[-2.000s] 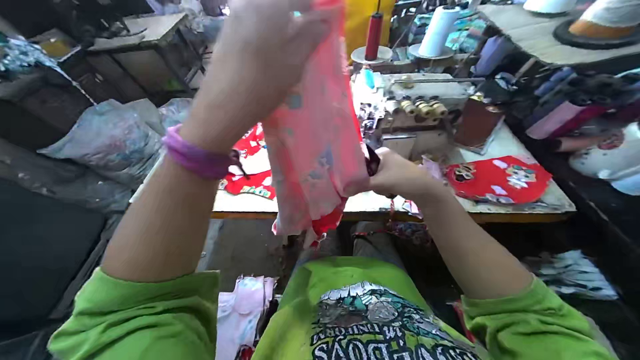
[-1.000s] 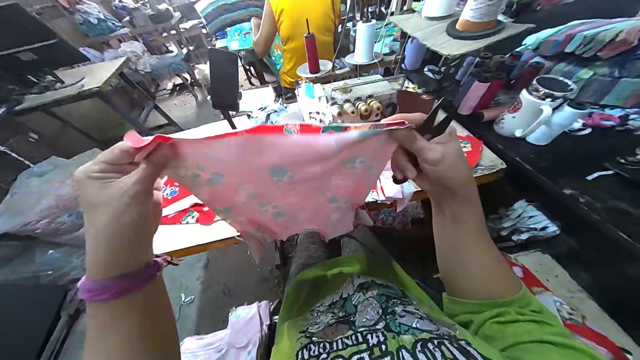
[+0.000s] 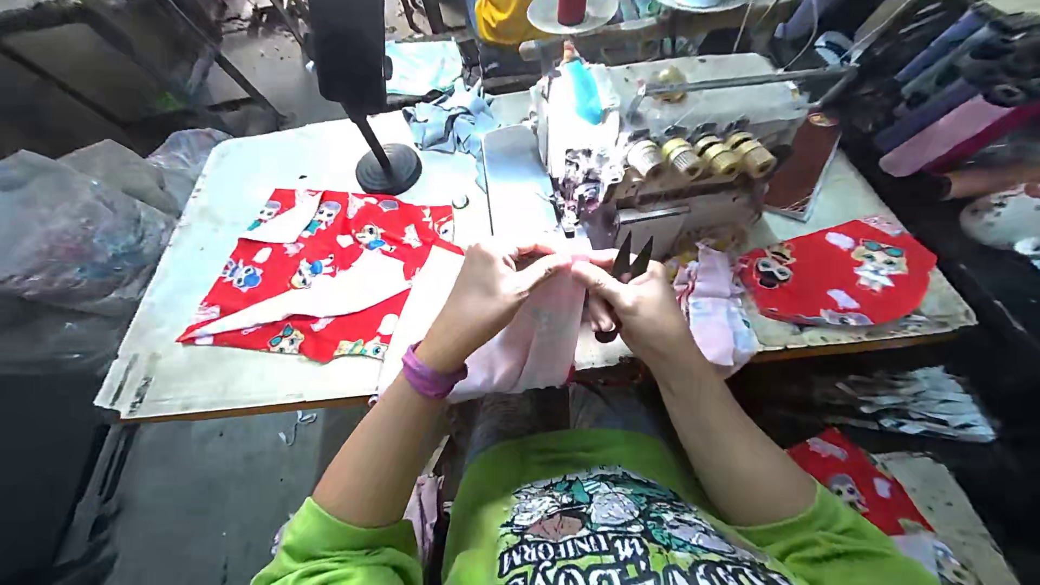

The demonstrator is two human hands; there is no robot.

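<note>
My left hand point(image 3: 496, 296), with a purple band at the wrist, pinches the upper edge of a pale pink fabric piece point(image 3: 540, 337) that hangs over the table's front edge. My right hand point(image 3: 634, 296) pinches the same edge close beside it and also holds dark thread snips point(image 3: 632, 264), blades pointing up. Just behind both hands stands an overlock sewing machine point(image 3: 674, 154) with several tension dials. Red printed fabric point(image 3: 325, 268), partly folded over to its pale side, lies left of my hands. A rounded red printed piece point(image 3: 841, 272) lies to the right.
A black lamp or stand point(image 3: 388, 166) rises from the white sewing table point(image 3: 171, 357). Grey-blue scraps point(image 3: 455, 122) lie behind it, and a pink-white fabric bundle point(image 3: 715, 309) sits right of my hands. Plastic bags point(image 3: 81, 236) are at left, fabric rolls point(image 3: 951, 130) at right.
My hands have come together and lower, near the machine. The pink fabric, stretched wide between them one second ago, now hangs down from their fingers. The view has tilted down toward the table.
</note>
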